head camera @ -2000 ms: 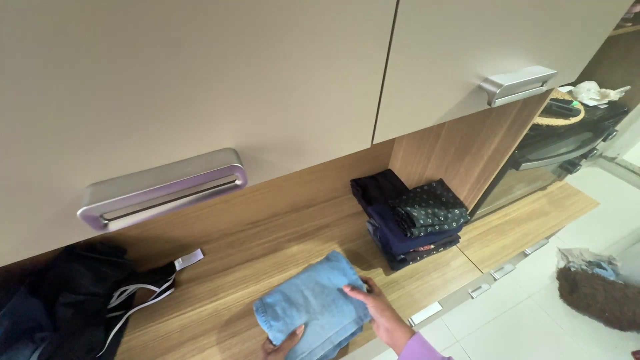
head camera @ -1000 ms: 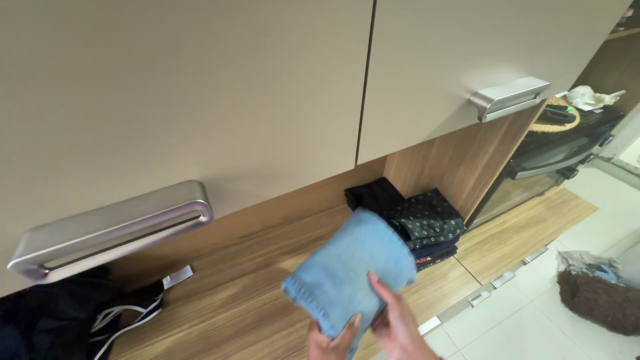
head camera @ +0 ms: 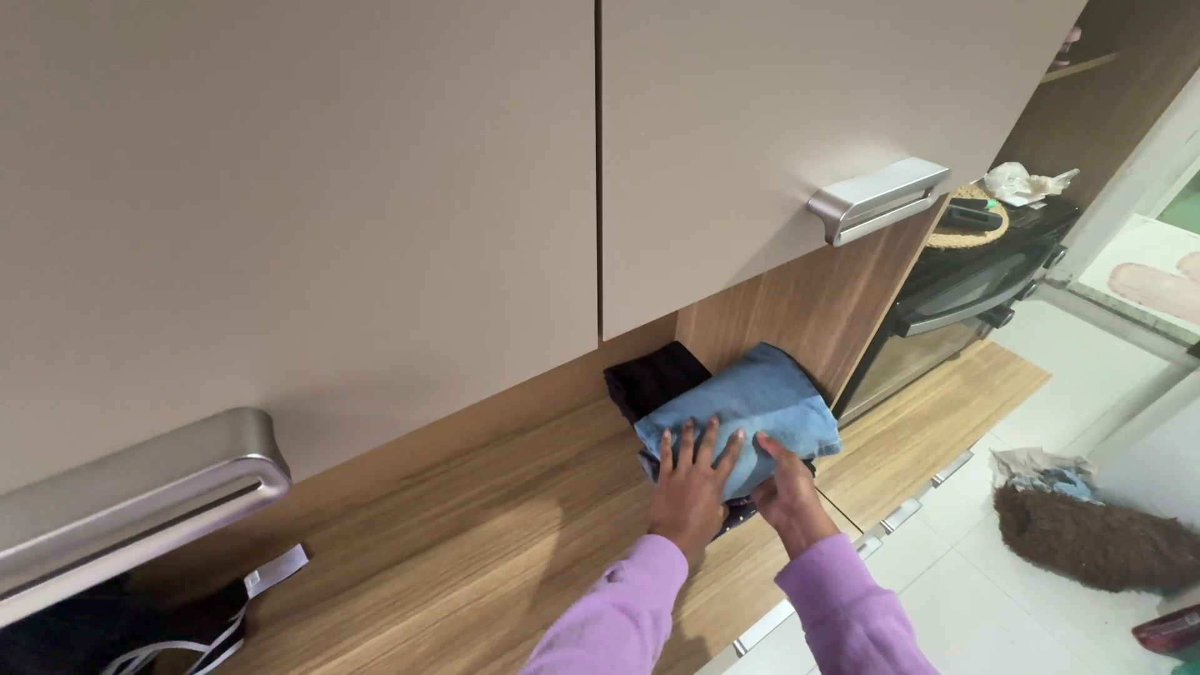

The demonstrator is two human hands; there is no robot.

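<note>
A folded light-blue denim garment point(head camera: 750, 403) lies on top of the stack of dark folded clothes point(head camera: 736, 517), near the wooden side panel. My left hand point(head camera: 694, 483) rests flat on its near left part, fingers spread. At its near edge is my right hand point(head camera: 786, 483), thumb on the denim and the other fingers partly hidden beside or under it. Just behind and to the left sits a dark folded garment point(head camera: 656, 377). A black garment with white cords and a white tag point(head camera: 277, 570) lies at the lower left, partly hidden by a door handle.
Cabinet doors with metal handles point(head camera: 881, 199) overhang the wooden counter point(head camera: 450, 562). Beyond the side panel stands a black oven point(head camera: 975, 281) with a woven mat point(head camera: 970, 234) on top. Drawer handles line the counter's front edge. A brown shaggy rug point(head camera: 1092, 539) lies on the tiled floor.
The folded denim has moved from over the bare counter onto the dark stack. My left hand has gone from gripping its edge to lying spread on top.
</note>
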